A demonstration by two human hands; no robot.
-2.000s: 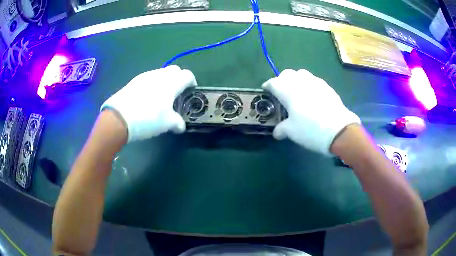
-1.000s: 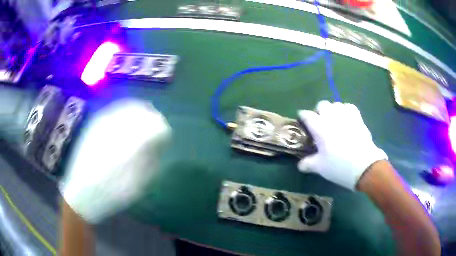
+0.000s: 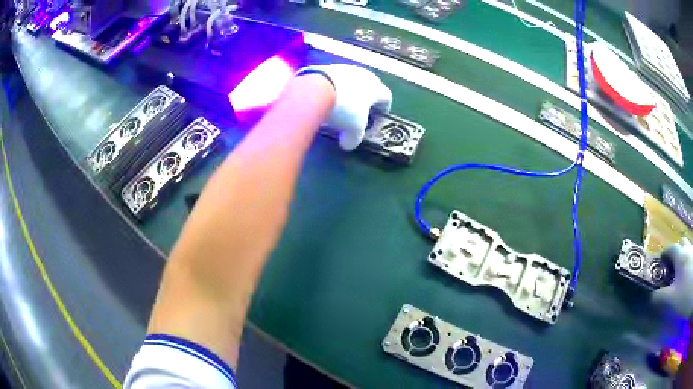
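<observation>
My left hand (image 3: 355, 106), in a white glove, reaches to the back left beside the lit lamp and grips a three-ring module (image 3: 396, 137) by its left part. My right hand (image 3: 678, 277), gloved, is cut off by the right edge and grips another three-ring module (image 3: 643, 263) near the tan board. The silver fixture (image 3: 498, 266) lies with its pale recesses uncovered, a blue hose (image 3: 486, 168) at each end. The open-ring plate (image 3: 460, 351) lies in front of the fixture.
A purple lamp (image 3: 262, 85) glows at the left. Two long stacks of ringed modules (image 3: 169, 164) lie at the left bench edge. A tan board (image 3: 669, 221) is at the right. A red round item (image 3: 617, 83) lies on a white sheet at the back. Pale rails cross the far side.
The view has swung left. My left hand has moved to the module by the lamp and gripped it. My right hand has carried the module off the fixture to the right, leaving the recesses exposed.
</observation>
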